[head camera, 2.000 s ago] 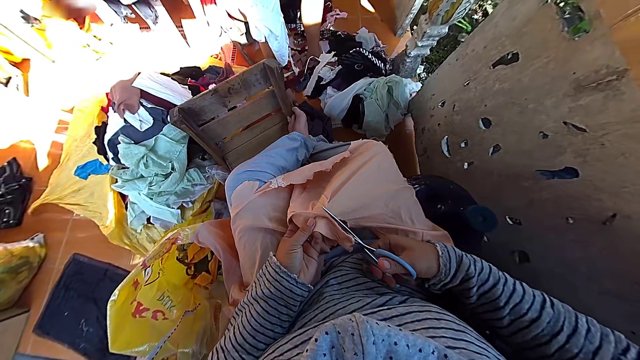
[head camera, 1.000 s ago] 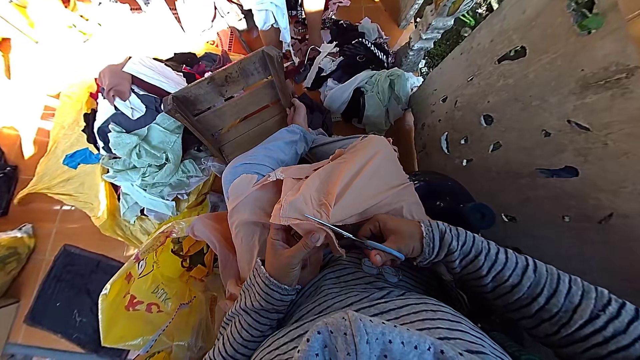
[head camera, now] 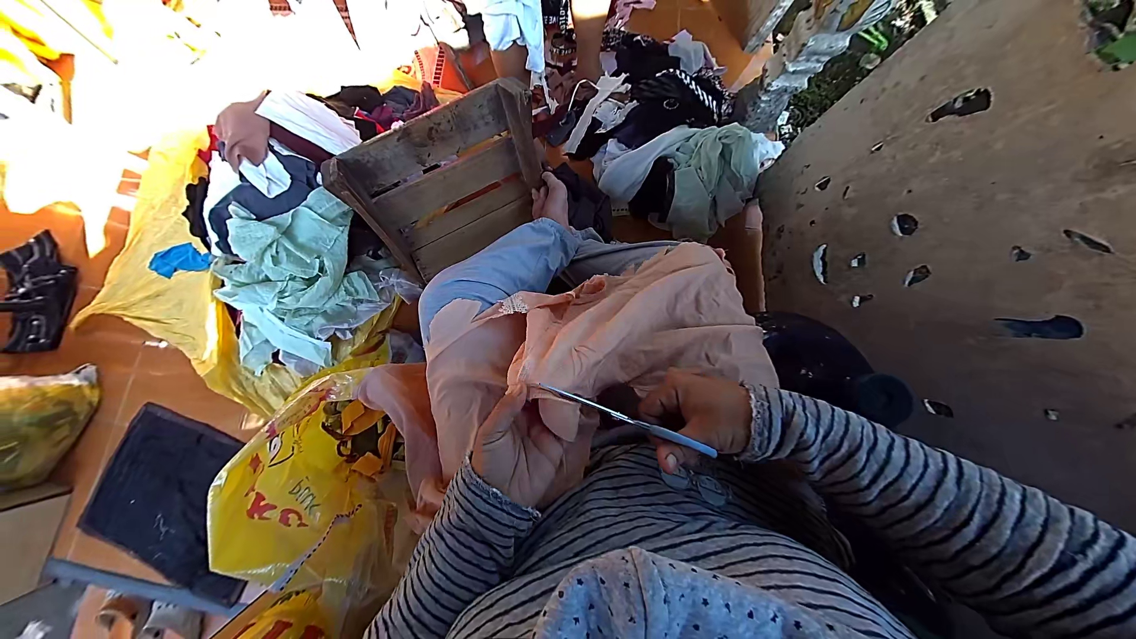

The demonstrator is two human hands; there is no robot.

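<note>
Peach-coloured cloth [head camera: 648, 311] lies across my lap. My left hand [head camera: 524, 448] pinches an edge of it, with some of the fabric over the palm. In my right hand [head camera: 697, 417] is a pair of scissors [head camera: 626, 419] with blue handles. The blades look nearly closed and point left, their tips touching the cloth beside my left fingertips. Part of the handles is hidden by my right fingers. Blue-grey trousers [head camera: 501, 266] show beyond the peach cloth.
A wooden crate [head camera: 444, 177] stands tilted beyond my lap. Heaps of clothes, one with mint-green cloth [head camera: 302, 266], lie around it. A yellow plastic bag [head camera: 293, 506] is at the left, near a dark mat [head camera: 164, 497]. A brown board with holes [head camera: 958, 266] rises at the right.
The scissor blades, spread apart two seconds ago, are now nearly closed. My left hand has turned so that its palm shows, and the cloth around it has shifted.
</note>
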